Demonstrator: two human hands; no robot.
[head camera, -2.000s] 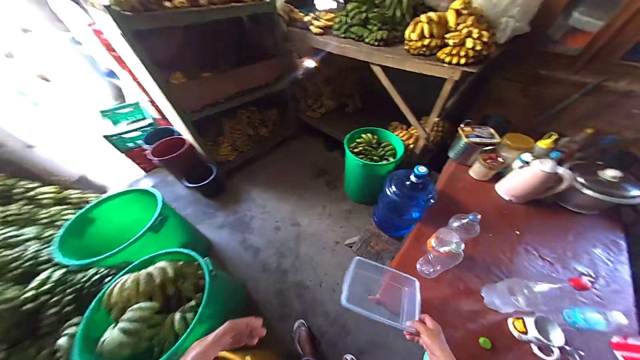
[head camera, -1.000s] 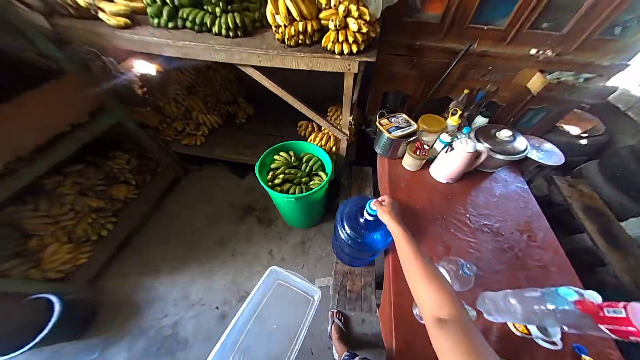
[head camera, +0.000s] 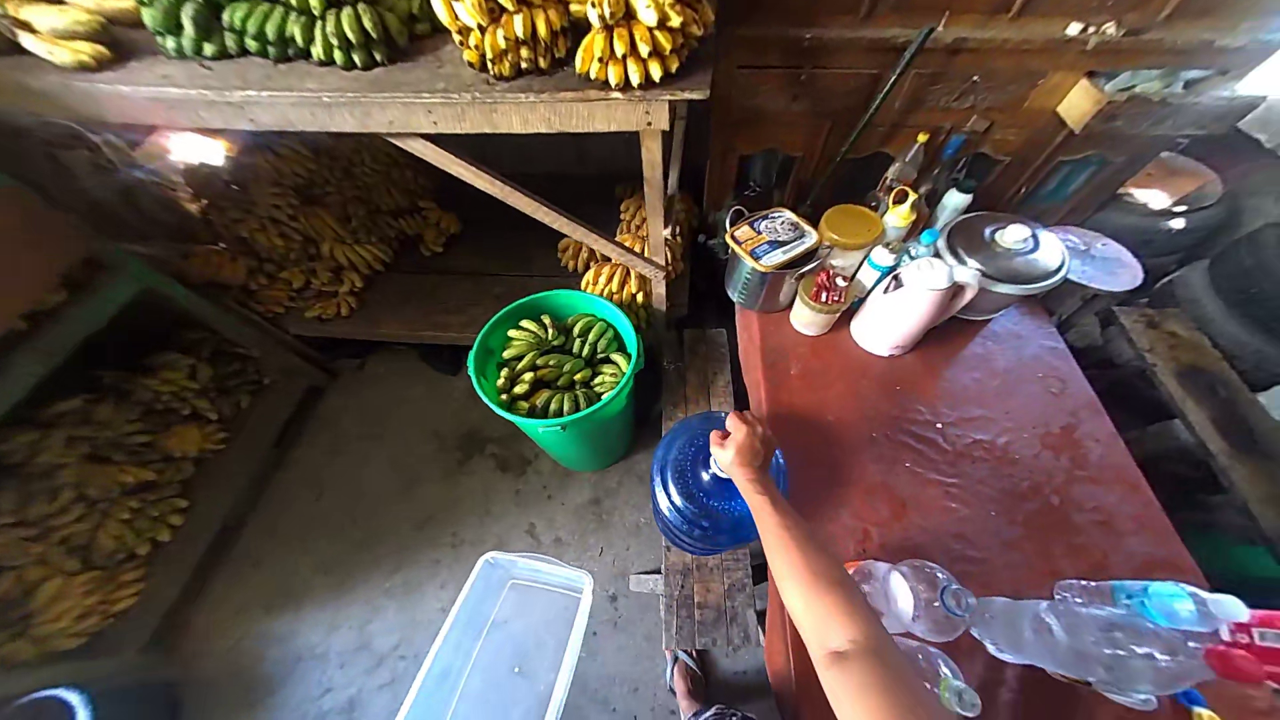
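Note:
My right hand (head camera: 743, 447) is closed around the neck of a big blue plastic water jug (head camera: 700, 500), which stands on a wooden bench (head camera: 708, 600) beside the red-brown table. A clear plastic container (head camera: 510, 635) without a lid is at the bottom of the view, left of the bench. My left hand is out of the frame, so what it holds cannot be seen. Just left of the jug is a green bucket (head camera: 590, 440) with green bananas (head camera: 560, 365) in it.
On the table (head camera: 950, 450) lie clear plastic bottles (head camera: 1090, 640); a pink pitcher (head camera: 905, 310), a lidded pot (head camera: 1003, 250) and jars (head camera: 850, 232) stand at its far end. Wooden shelving (head camera: 350, 105) holds banana bunches (head camera: 640, 40). More bananas (head camera: 110, 480) fill a low bin at left.
My right hand held the clear container at first; it now grips the jug's neck. My left hand has gone out of view. The view has turned to the right.

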